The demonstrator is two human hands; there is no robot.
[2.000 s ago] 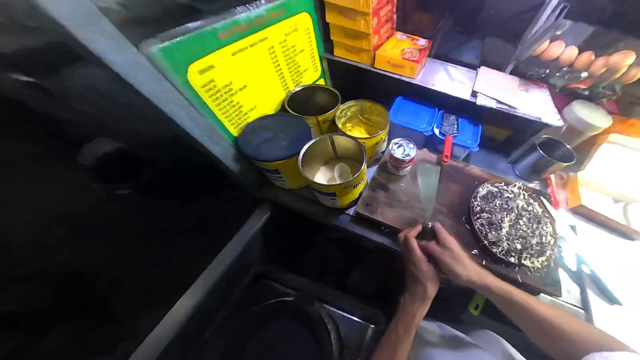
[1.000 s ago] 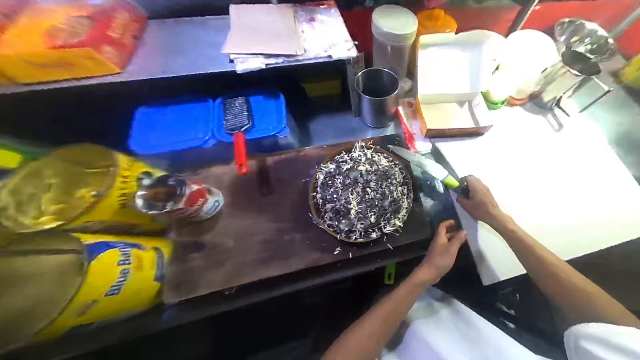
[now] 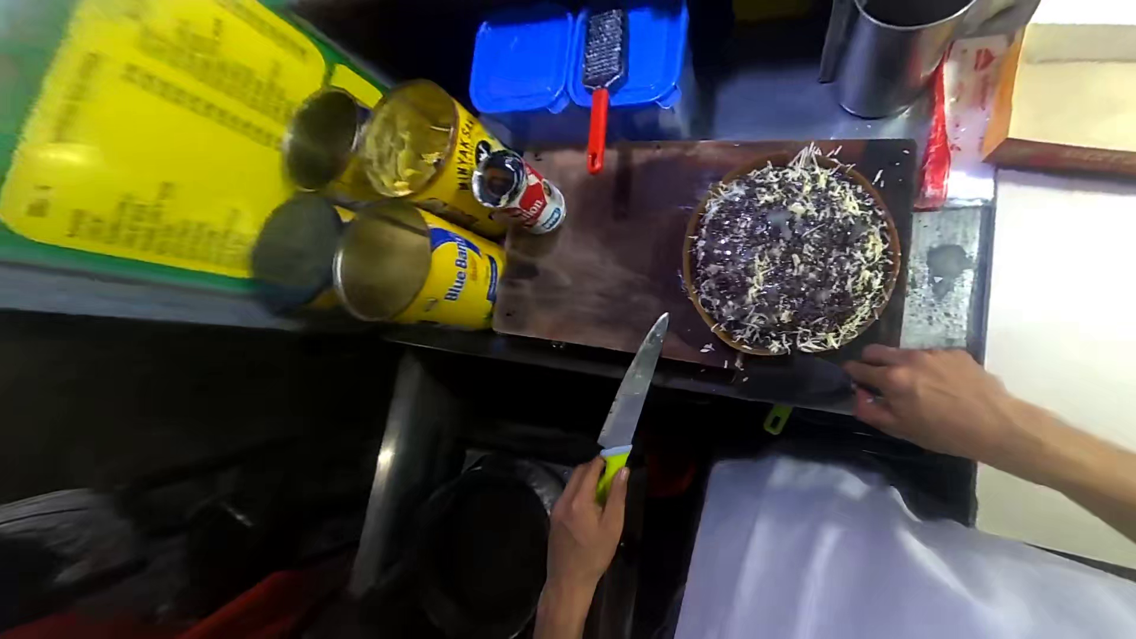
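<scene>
My left hand [image 3: 586,524] grips the lime-green handle of a kitchen knife [image 3: 637,386], its blade pointing up over the board's front edge. A round, thick pancake [image 3: 792,253] topped with dark sprinkles and grated cheese lies on the right part of a brown board [image 3: 603,257]. At the pancake's lower right edge, my right hand [image 3: 923,390] is closed around what looks like a dark handle; the rest of that tool is hard to make out. A grater with a red handle [image 3: 597,129] rests on blue-lidded containers [image 3: 524,62]. An opened can [image 3: 532,200] stands at the board's left end.
Yellow tins [image 3: 457,275] stand left of the board, beside a yellow and green sign [image 3: 151,133] bearing writing. Behind to the right are a metal cup [image 3: 896,67], a red and white packet [image 3: 967,106] and an open carton [image 3: 1078,98]. A dark round pan [image 3: 488,550] sits below the counter.
The green-handled knife, in my right hand at the right of the pancake one second ago, is now in my left hand, further left. My right hand has come to the pancake's near edge.
</scene>
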